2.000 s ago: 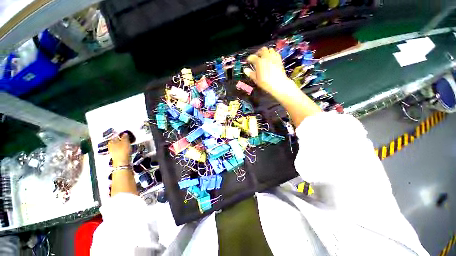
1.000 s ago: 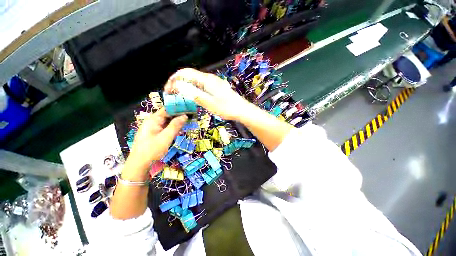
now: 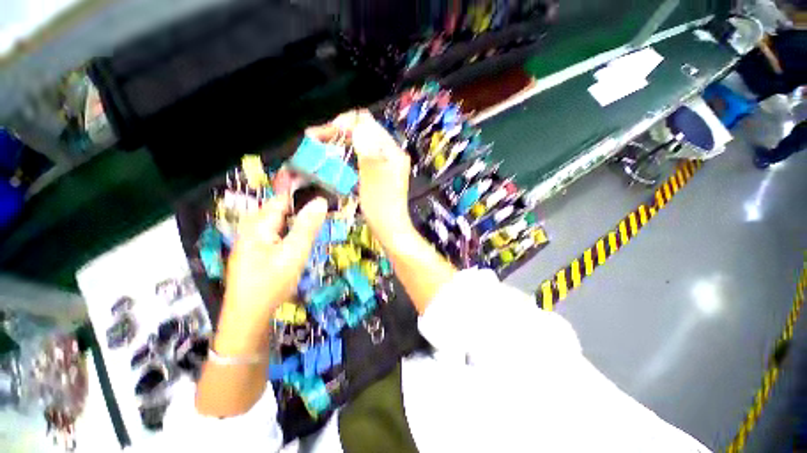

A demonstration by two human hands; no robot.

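My left hand [image 3: 270,257] holds a dark clamped unit [image 3: 310,196] from below, above the clip heap. Teal binder clips [image 3: 324,166] sit on the unit. My right hand [image 3: 376,159] is at its upper right with fingers on the clips' wire handles. Loose coloured clips [image 3: 341,287] lie heaped in the black tray [image 3: 387,329]. More clamped units [image 3: 478,208] stand in tight rows at the tray's right. The fingertips are blurred and partly hidden.
A white sheet [image 3: 99,267] with dark watch-like units [image 3: 152,382] lies left of the tray. Empty dark trays [image 3: 221,80] stand behind. Clear bags of coppery bits [image 3: 60,376] are far left. White papers [image 3: 626,75] lie on the green bench. A person [image 3: 786,66] is at the upper right.
My right hand has come back from the clamped rows and my left from the white sheet, meeting at the unit. Since one second ago the teal clips have tilted and the view has shifted.
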